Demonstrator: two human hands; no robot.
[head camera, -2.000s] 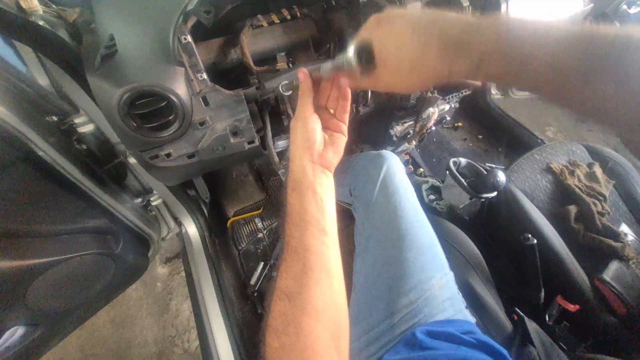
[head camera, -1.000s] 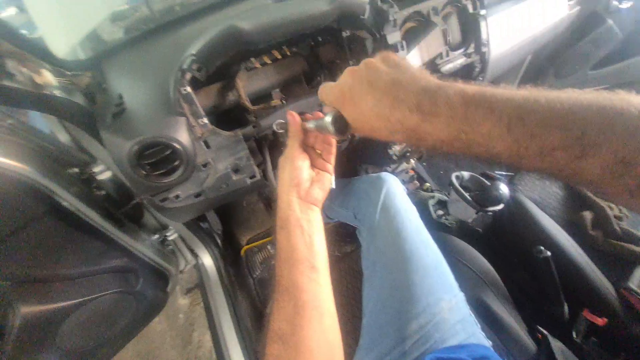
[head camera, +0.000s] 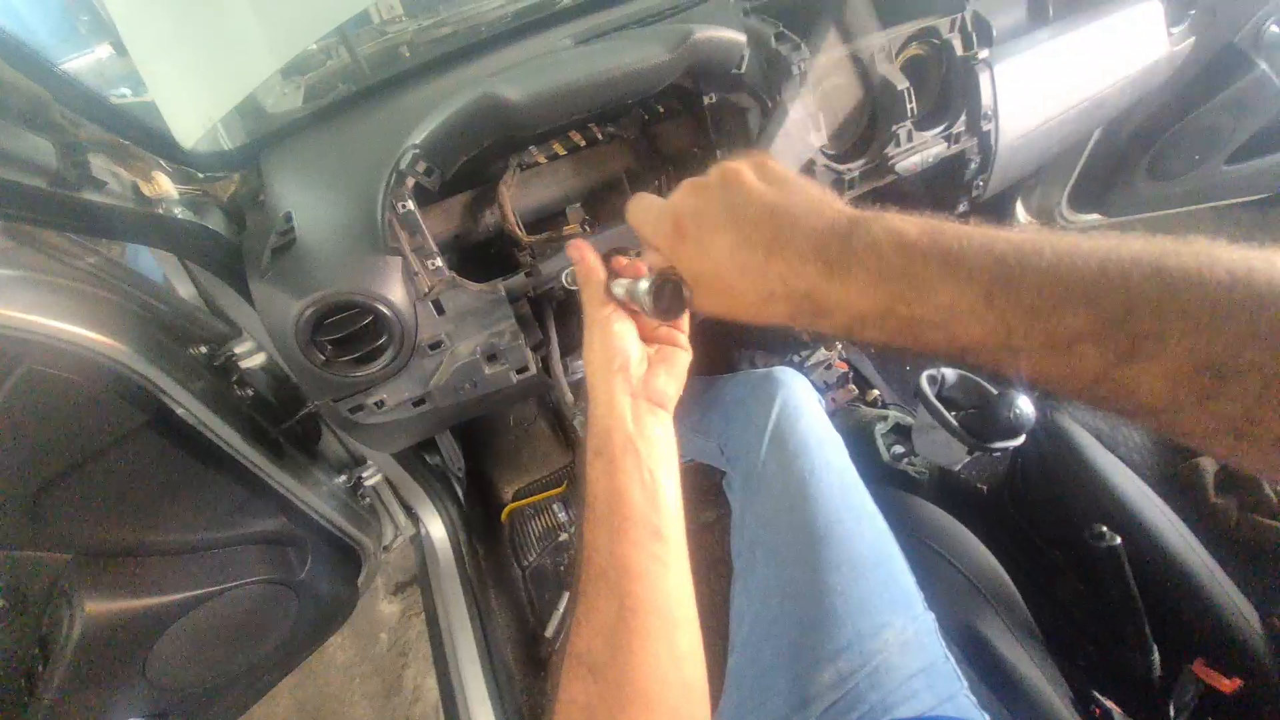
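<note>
Below the open instrument-cluster recess (head camera: 560, 190) of a car dashboard, my left hand (head camera: 640, 345) is palm up. Its fingers curl around a cylindrical metal piece (head camera: 662, 297), thumb raised along the left side. A small metal ring-like end (head camera: 570, 278) shows left of that thumb. My right hand (head camera: 745, 235) is a closed fist just above and right of the metal piece, its back toward the camera; whatever is inside its fingers is hidden. The right forearm reaches in from the right edge, over the centre of the cabin.
A round air vent (head camera: 350, 333) and bare dash frame lie left, beside the open door (head camera: 180, 520). Below are pedals with a yellow edge (head camera: 535, 503) and my jeans-clad leg (head camera: 820, 540). The gear lever (head camera: 1005, 415), loose wiring (head camera: 825, 370) and handbrake (head camera: 1125, 590) stand right.
My right fist was blurred by motion two seconds ago and shows more sharply now, still close to the metal piece. My left hand keeps its hold. The view has shifted toward the windscreen.
</note>
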